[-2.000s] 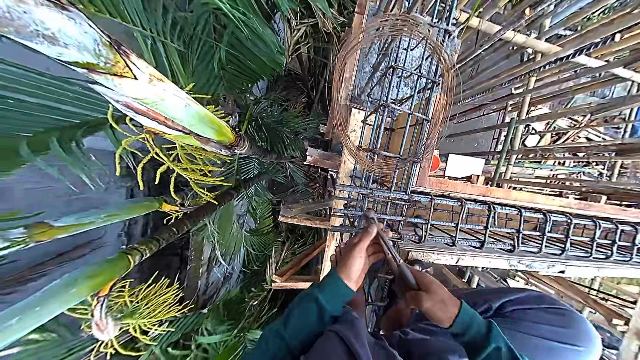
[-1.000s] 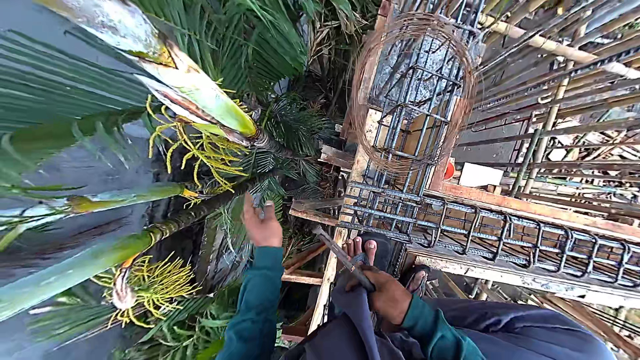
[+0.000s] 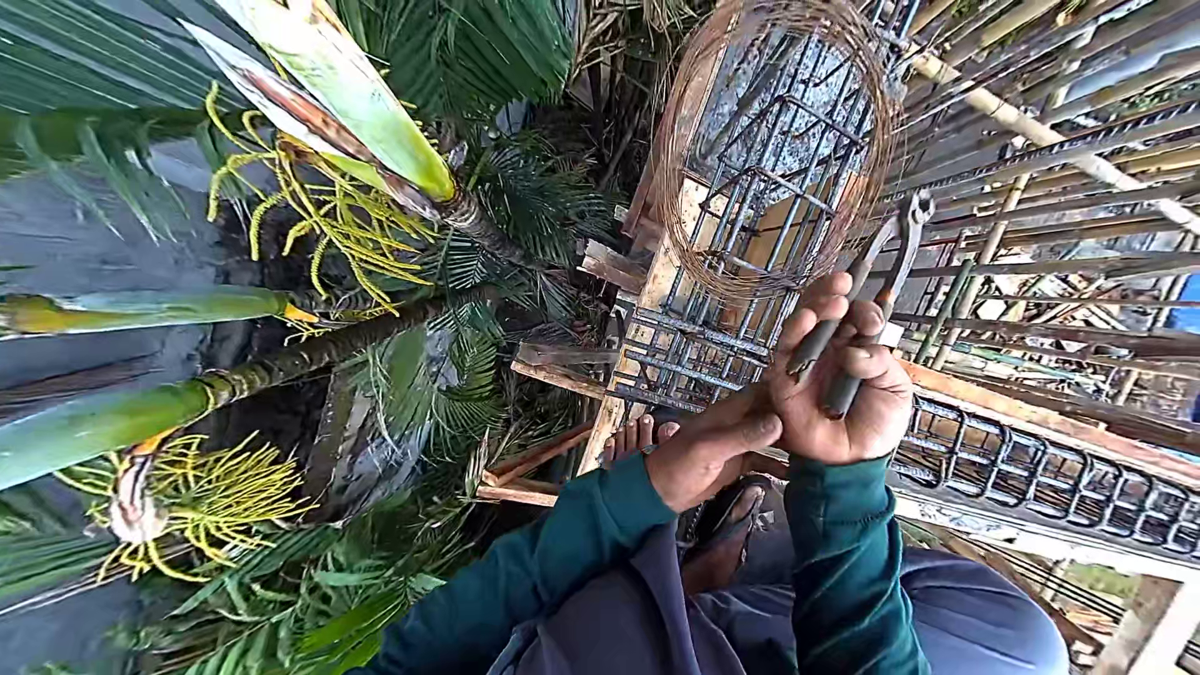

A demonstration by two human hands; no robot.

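My right hand (image 3: 848, 389), palm up, holds a pair of pincers (image 3: 891, 281) by the grey-sleeved handles, with the jaws pointing up and away over the bamboo. The handles stand apart in my fingers. Against the heel of that hand rests my left hand (image 3: 717, 445), partly bent; whether it grips anything cannot be seen. Beyond both hands, a large coil of thin rusty tie wire (image 3: 670, 159) lies over the rebar cage (image 3: 750, 225) in its wooden formwork. A second rebar cage (image 3: 1041, 469) runs off to the right.
Palm trunks and crowns (image 3: 103, 431) with yellow flower stalks stand at left. Formwork boards (image 3: 562, 380) jut out beside the cage near my bare toes (image 3: 642, 436). Many bamboo poles (image 3: 1059, 131) cross at upper right. My knee (image 3: 975, 609) is at lower right.
My left hand, reaching out toward the palms a second ago, is back against my right hand. The pincers have risen with my right hand and now point up and away.
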